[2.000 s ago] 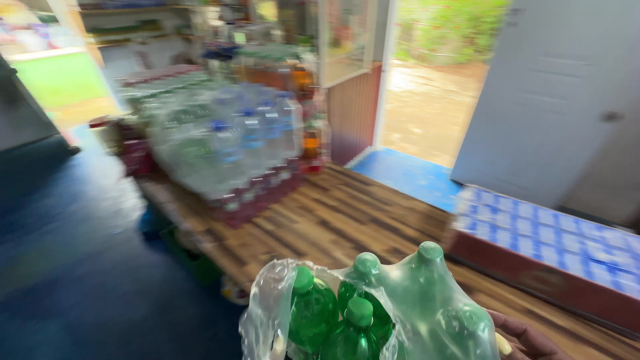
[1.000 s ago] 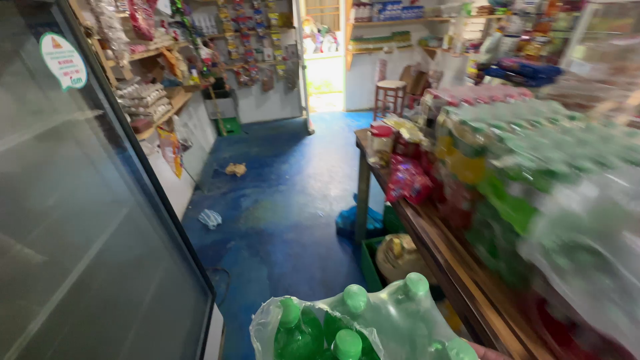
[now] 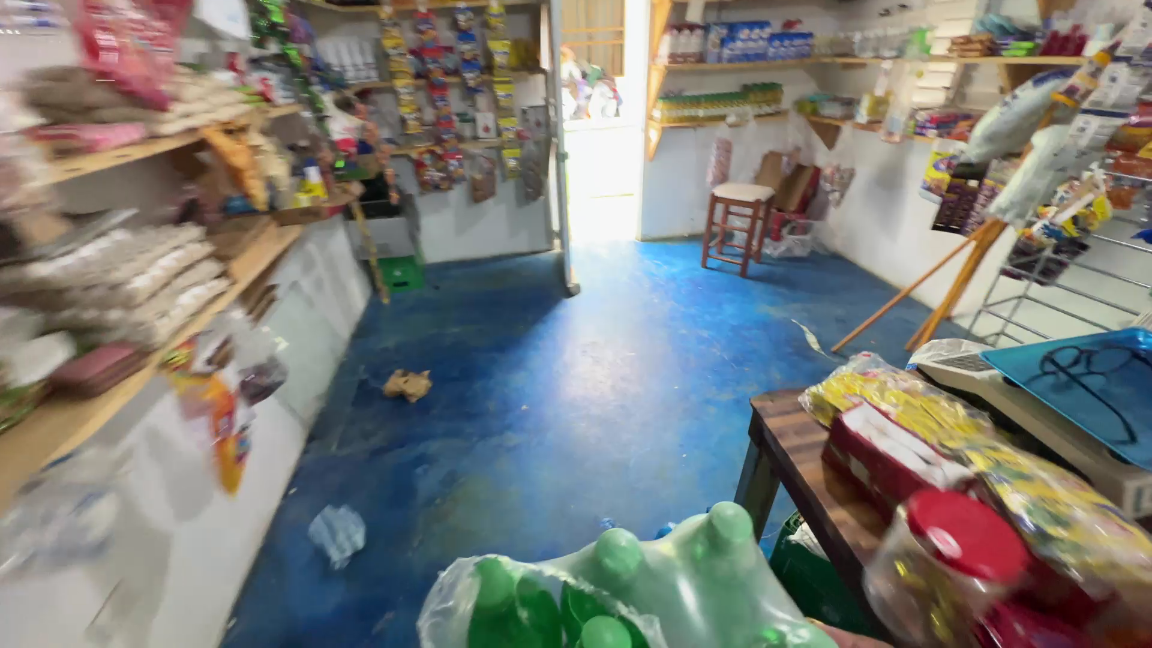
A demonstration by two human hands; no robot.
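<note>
A plastic-wrapped pack of green bottles [image 3: 684, 576] is at the bottom centre, its film torn at the left so that several green caps and bottles show bare. Only a small part of my right hand [image 3: 846, 635] is visible, against the pack's right side at the bottom edge. My left hand is out of view. Just to the right of the pack stands a clear plastic jar with a red lid [image 3: 965, 538] on a wooden table [image 3: 783, 423].
Wooden shelves [image 3: 261, 256] with goods line the left wall. Crumpled brown paper [image 3: 408, 384] and a plastic bag [image 3: 338, 535] lie on the blue floor. A stool [image 3: 740, 225] stands near the bright doorway [image 3: 601, 171]. A weighing scale with a blue tray [image 3: 1080, 378] is at the right.
The view has swung far left from the table with bottle packs and moved forward past a glass-fronted cabinet. The pack of green bottles stays at the bottom of the view, my right hand against it.
</note>
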